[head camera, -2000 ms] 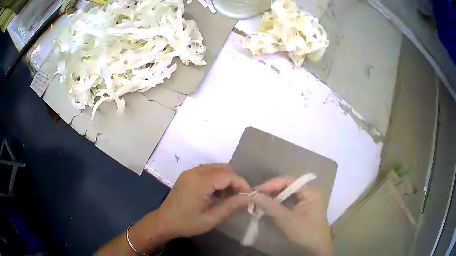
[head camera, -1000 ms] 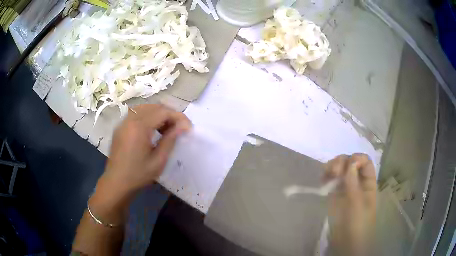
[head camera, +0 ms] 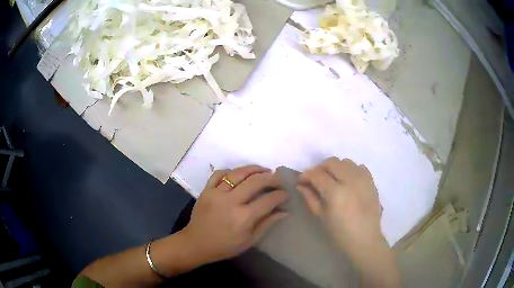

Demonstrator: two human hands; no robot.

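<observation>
The grey-brown panel (head camera: 298,239) lies at the near edge of the white sheet, partly under both hands. My left hand (head camera: 239,208), with a ring, holds the panel at its upper left corner, its fingers curled over the edge. My right hand (head camera: 344,202) is at the panel's top edge just beside it, fingers bent and tips close together. Whether my right fingers pinch the panel or a strip is hidden and blurred. No strip shows clearly in either hand.
The white sheet (head camera: 315,118) lies under the work. A large tangle of white strips (head camera: 152,45) is at upper left, a small cream heap (head camera: 358,36) at upper centre. Stacked panels (head camera: 439,230) are at lower right. A round translucent rim shows at the top edge.
Both hands have come together at the panel's top edge from far apart. The strip in my right hand is no longer visible. A strip now hangs from the large pile towards the white sheet.
</observation>
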